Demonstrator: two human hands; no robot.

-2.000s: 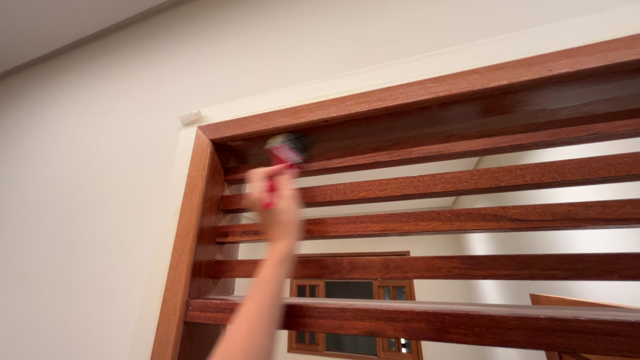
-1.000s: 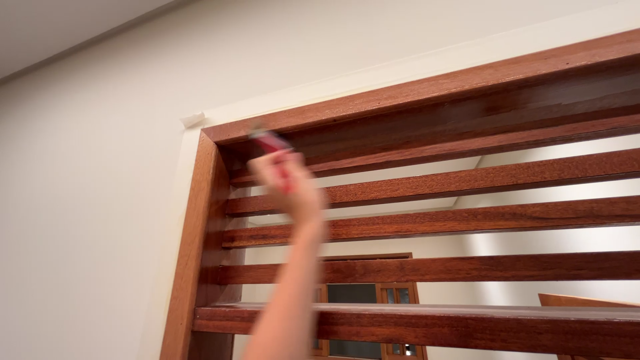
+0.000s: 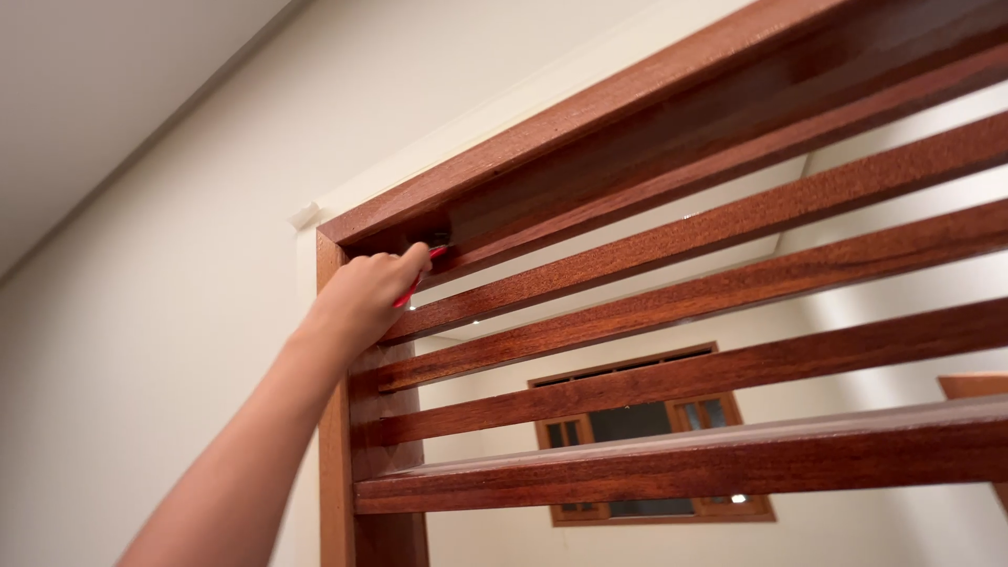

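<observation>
My left hand (image 3: 374,291) reaches up from the lower left to the top left corner of a reddish-brown wooden frame (image 3: 335,394). It grips a red-handled brush (image 3: 408,293), whose dark head lies at the shadowed inner face below the frame's top rail (image 3: 551,134). The fingers cover much of the handle, and the head is hard to make out. Several horizontal wooden slats (image 3: 591,276) span the opening below the hand. My right hand is not in view.
Pale masking tape (image 3: 358,185) edges the frame, with a loose end (image 3: 303,216) at its upper left corner. A thicker wooden crossbar (image 3: 630,468) runs below the slats. Beyond them is a wood-framed window (image 3: 630,425). A cream wall (image 3: 157,315) stands at left.
The brush has moved left along the top inner face, nearer the frame's corner, still in my left hand. The view has shifted and tilted.
</observation>
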